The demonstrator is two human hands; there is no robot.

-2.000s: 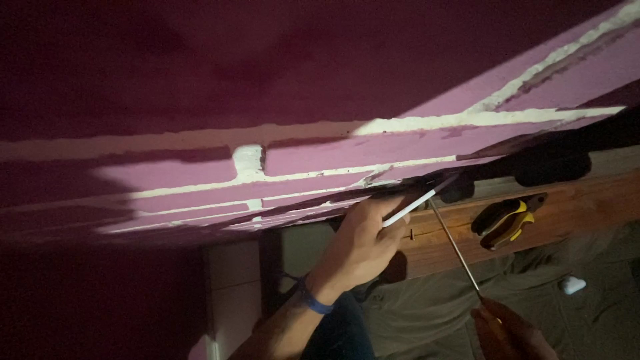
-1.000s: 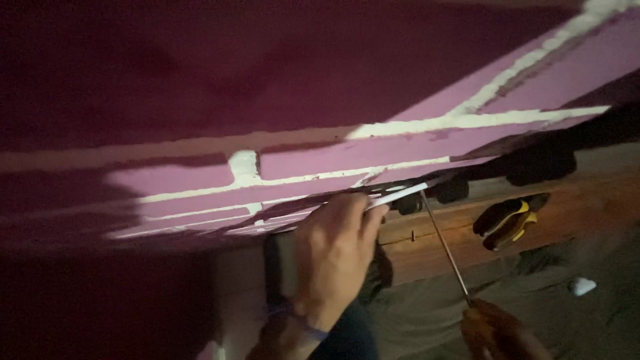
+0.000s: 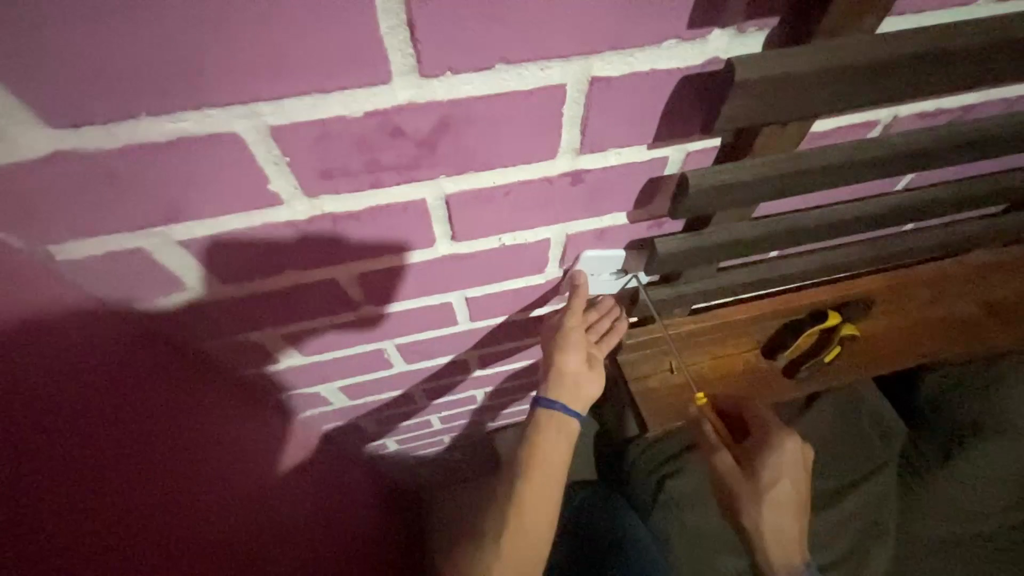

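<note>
A white wall plate [image 3: 600,264] lies against the purple brick wall, beside the ends of dark wooden slats. My left hand [image 3: 578,340], with a blue band at the wrist, has its thumb at the plate's lower left edge and its other fingers partly spread below it. In my right hand [image 3: 756,472] is the yellow-collared handle of a screwdriver [image 3: 668,336]. Its long shaft slants up and left, and the tip is at the plate's right side; whether it sits in a screw cannot be told.
Dark slats [image 3: 848,168] run along the wall at the right. Below them, black and yellow pliers [image 3: 820,340] lie on a brown wooden ledge [image 3: 920,312], near a small upright metal piece [image 3: 673,367]. Dark cloth [image 3: 840,424] is below the ledge. Shadows fall across the wall.
The view has swung widely, showing more wall and the slats. My left hand has opened out from its earlier closed pose at the white piece. The screwdriver remains in my right hand.
</note>
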